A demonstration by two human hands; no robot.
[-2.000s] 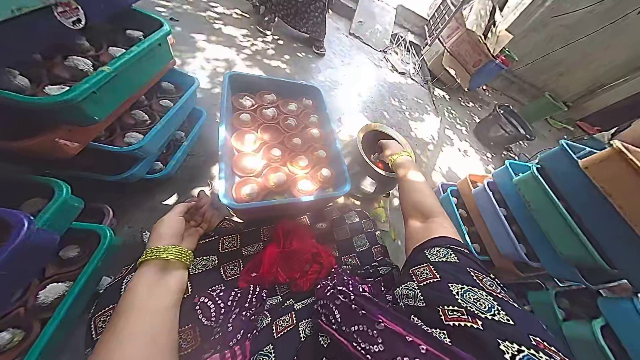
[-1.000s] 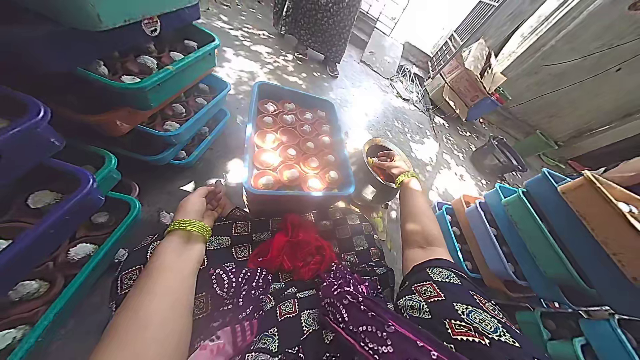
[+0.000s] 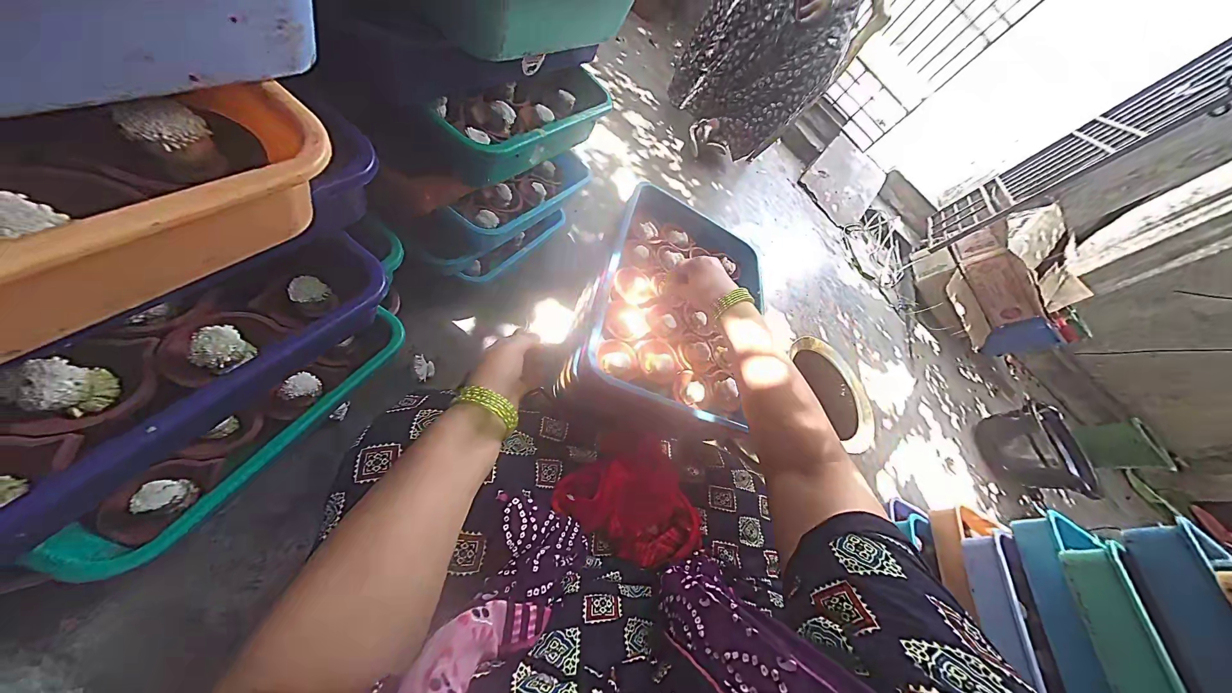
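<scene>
A blue plastic tray stands before my lap, filled with rows of round clay cups that hold whitish lumps. My right hand is over the upper middle of these cups, its fingers pointing down; whether they hold anything is hidden. To the left of the tray, my left hand hovers near its side wall, blurred, its grip unclear. Just right of the tray sits a round metal pot with a pale rim and dark inside. A red cloth lies on my patterned lap.
Stacked trays with cups and whitish lumps crowd the left, among them an orange tray and a purple one. More trays line the lower right. A person stands beyond. A black bucket and cardboard boxes are at right.
My right hand has left the metal pot and moved left over the cups in the blue tray. My left hand remains left of the tray. The view has turned and tilted.
</scene>
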